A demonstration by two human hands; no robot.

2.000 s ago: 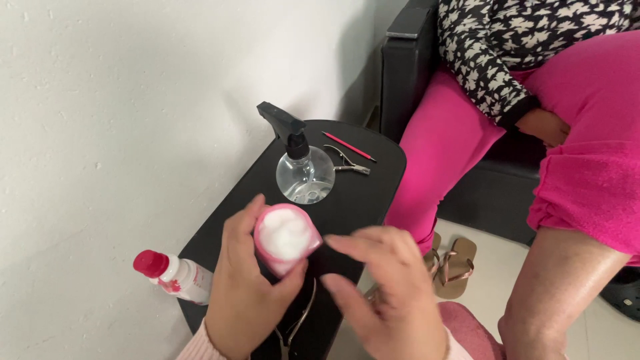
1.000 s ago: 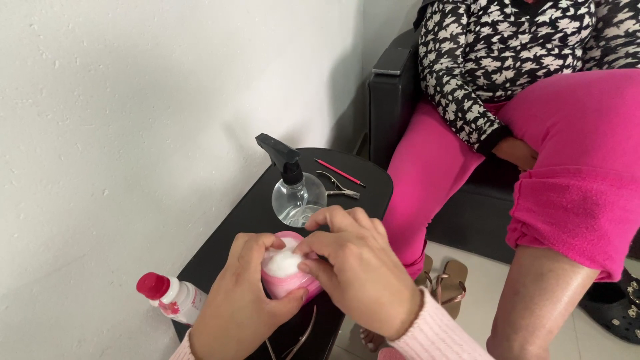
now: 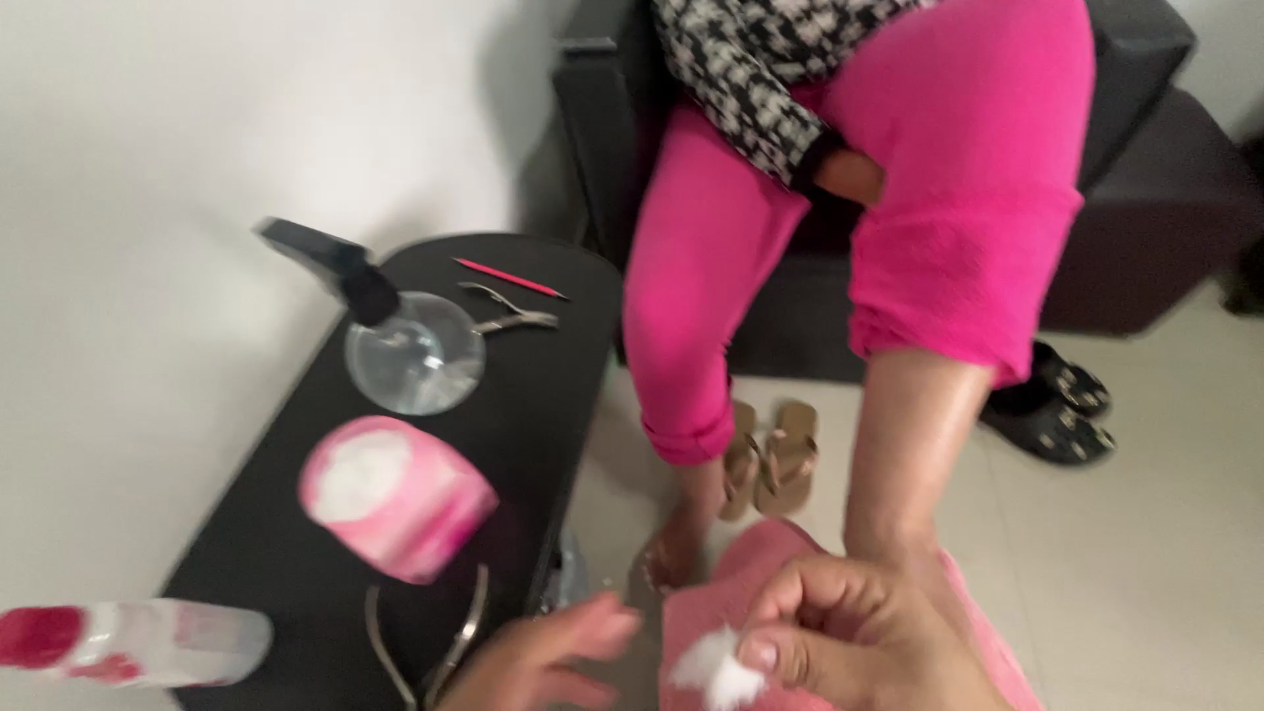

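Note:
Between the thumb and fingers of my right hand [image 3: 859, 632] is a tuft of white cotton [image 3: 723, 670], above a pink towel [image 3: 765, 558]. My left hand [image 3: 553, 657] has its fingers apart and holds nothing, at the right edge of the black side table [image 3: 286, 464]. On the table a pink container of cotton [image 3: 400, 499] stands just below a clear spray bottle [image 3: 415, 351] with a black trigger head. Metal nippers [image 3: 518, 319] and a thin pink stick [image 3: 511, 278] lie beyond the bottle. Larger metal nippers [image 3: 462, 642] lie beside my left hand.
A white bottle with a red cap [image 3: 138, 642] is at the table's lower left. A person in pink trousers [image 3: 973, 178] sits on a black armchair [image 3: 592, 128], one bare lower leg over the towel. Brown flip-flops [image 3: 787, 459] and black clogs [image 3: 1057, 420] are on the floor.
Both hands have left the pink container, which now stands on the table. A tuft of cotton is now in my right hand, which has moved right over the towel. The view has shifted.

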